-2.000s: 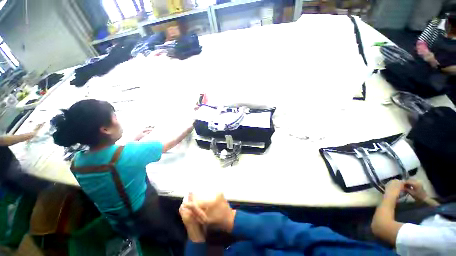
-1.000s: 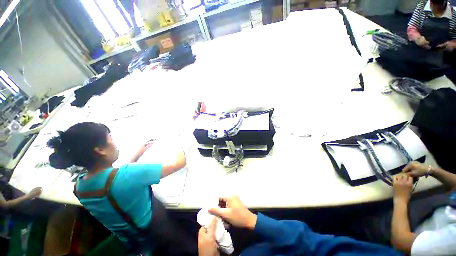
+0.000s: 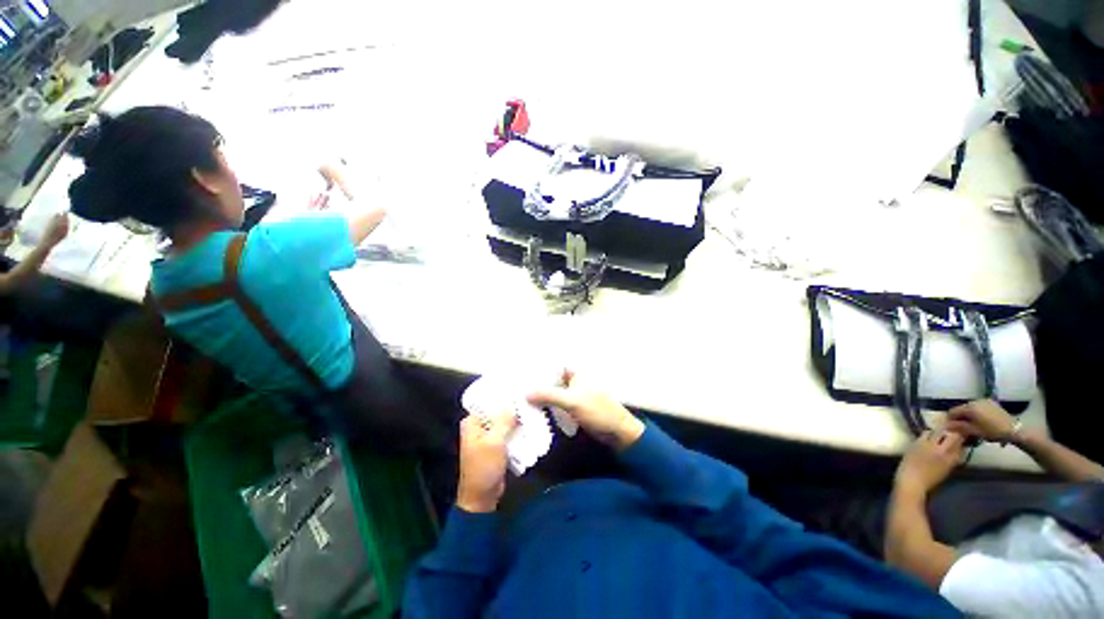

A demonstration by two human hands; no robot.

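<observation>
A white, thin piece with scalloped edges [image 3: 528, 438] is between my hands, in front of the table edge. My left hand [image 3: 487, 457] grips its left side. My right hand [image 3: 593, 411] holds its upper right part. Beyond them on the table stands a black-and-white handbag [image 3: 593, 212] with film-wrapped handles [image 3: 584, 191] on top, another pair of wrapped handles hanging at its front and a pale hang tag [image 3: 576, 250]. A loose white heap [image 3: 763, 236] lies right of the bag.
A person in a turquoise shirt [image 3: 266, 290] stands at the left. Another person's hands [image 3: 956, 438] work on a second handbag [image 3: 872, 351] at the right. A small red object [image 3: 510, 125] is behind the first bag. A green crate [image 3: 216, 514] holds grey plastic packs [image 3: 309, 526]; a brown carton [image 3: 75, 508] is beside it.
The view has tilted down. The white piece, bunched in my hands a second ago, is now more spread with its scalloped edge showing. The person at the left has moved their arm away from the bag.
</observation>
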